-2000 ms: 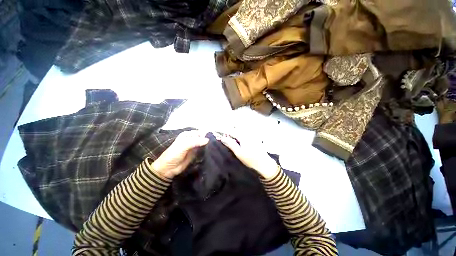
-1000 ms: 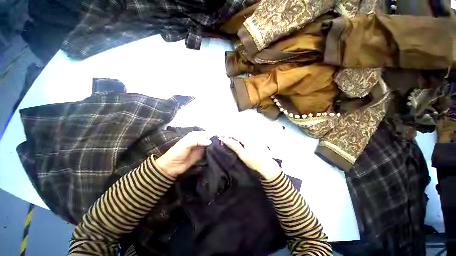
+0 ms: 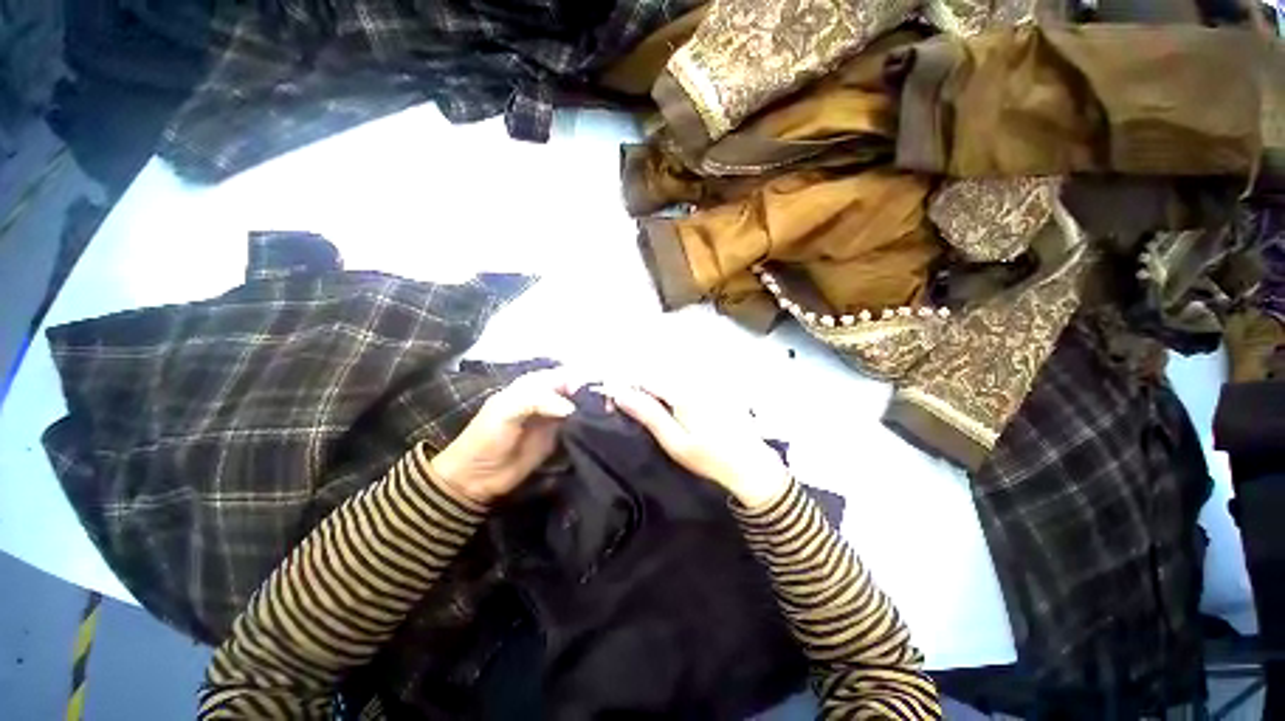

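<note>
A dark plaid garment [image 3: 226,423] lies spread over the left of the white table, and its plain dark lining [image 3: 662,578] hangs in front of me. My left hand [image 3: 510,434] pinches the top edge of the dark cloth between thumb and fingers. My right hand [image 3: 700,440] pinches the same edge just to the right, its fingertips close to the left ones. Whether a small tool is in my right hand cannot be told. The lining falls in folds below both hands.
Brown garments [image 3: 846,233] with patterned trim and a row of pale beads are heaped at the upper right. Other plaid garments lie at the far edge [image 3: 324,85] and at the right [image 3: 1092,521]. The white table [image 3: 902,563] has a curved edge. Yellow-black tape marks the floor at lower left.
Both hands stay at the cloth edge; the fingertips have moved slightly apart. The folds of the lining have shifted a little. The whole view has shifted slightly.
</note>
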